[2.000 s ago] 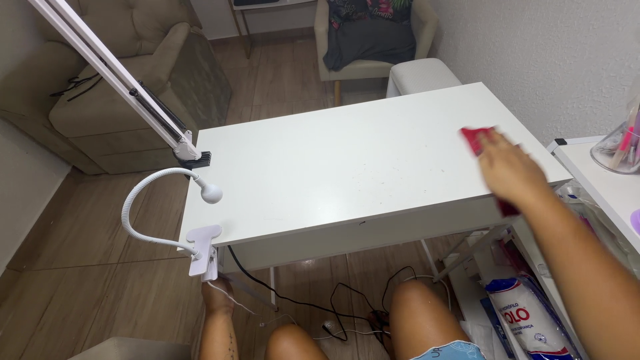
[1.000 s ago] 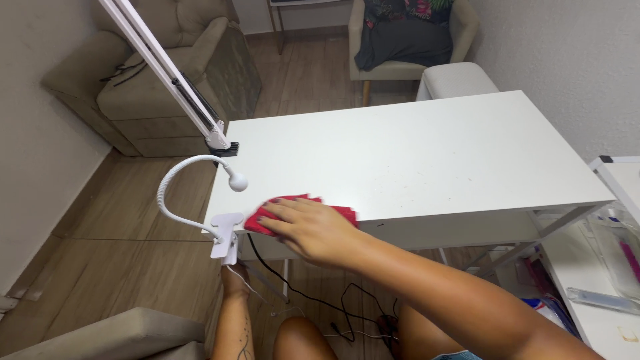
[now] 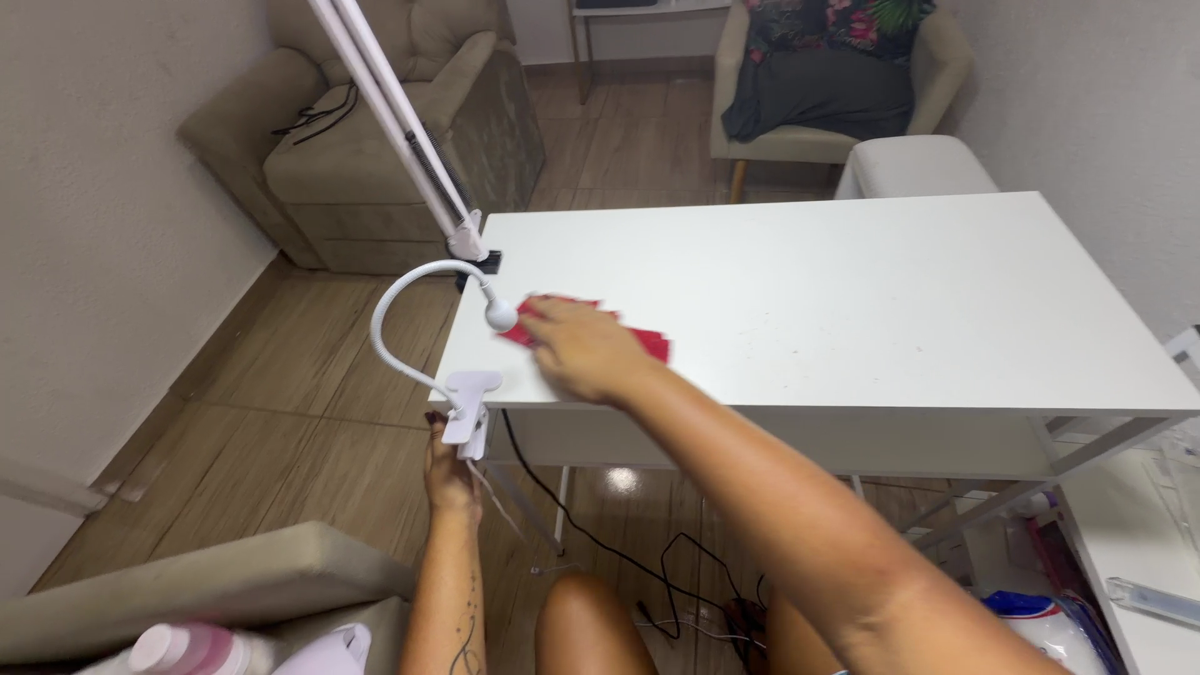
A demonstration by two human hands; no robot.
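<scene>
My right hand (image 3: 586, 352) lies flat over a red cloth (image 3: 649, 343) on the white tabletop (image 3: 844, 300), close to the left end. Part of the cloth is hidden under the palm. Just above the fingertips hangs the round head of a white gooseneck clip lamp (image 3: 502, 314). Its clip (image 3: 472, 403) grips the near left corner of the desk. My left hand (image 3: 450, 473) is at that corner, below the tabletop and beside the clip; its fingers are partly hidden, so its hold is unclear. Small dark specks dot the middle of the top.
A white lamp arm (image 3: 403, 122) is clamped at the far left corner. Black cables (image 3: 600, 539) run beneath the desk. A beige recliner (image 3: 375, 169), an armchair (image 3: 825, 94) and a white stool (image 3: 923, 169) stand beyond. Pink-and-white bottles (image 3: 187, 647) are at lower left, a white shelf unit (image 3: 1125, 544) at right.
My right hand has carried the red cloth from the right end of the tabletop to the left end, then a little farther from the near edge. My left hand stays by the clip.
</scene>
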